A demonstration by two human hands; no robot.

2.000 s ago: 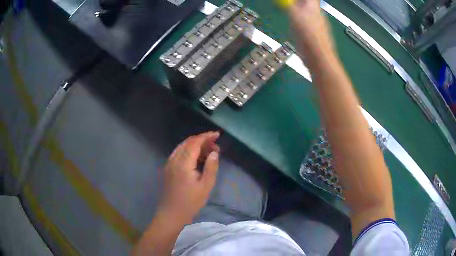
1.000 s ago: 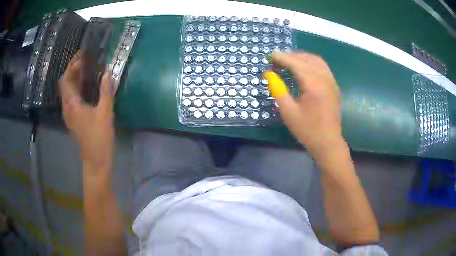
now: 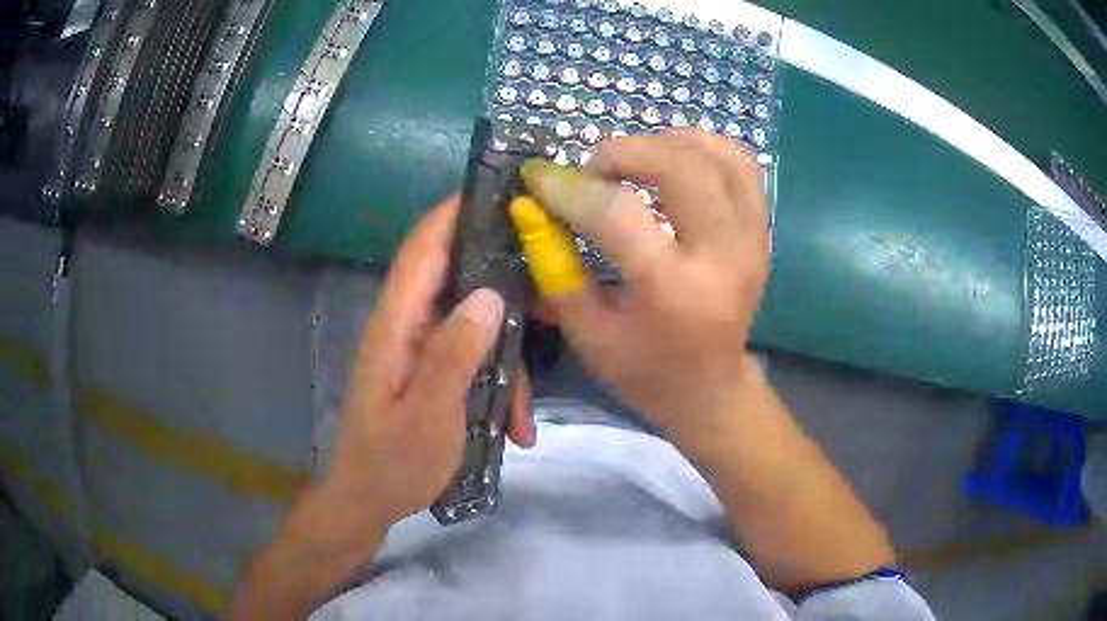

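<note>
My left hand is closed around a dark strip housing, held tilted upright above my lap, with its top end in front of the tray. My right hand, with a yellow cot on the thumb and a duller one on the fingertip beside it, is at the upper part of the housing. Its fingertips are blurred and close together; whether a small component is between them cannot be told. The clear blister tray of round silver components lies behind both hands and is partly hidden by them.
Stacked strip housings stand at the left of the green bench. A single housing lies to their right. Another clear tray lies far right, beyond it a housing. A blue stool is below. A white strip edges the bench.
My left hand has brought a housing from the stack at the left to the middle. My right hand has moved left from the tray to the housing. The view has shifted slightly.
</note>
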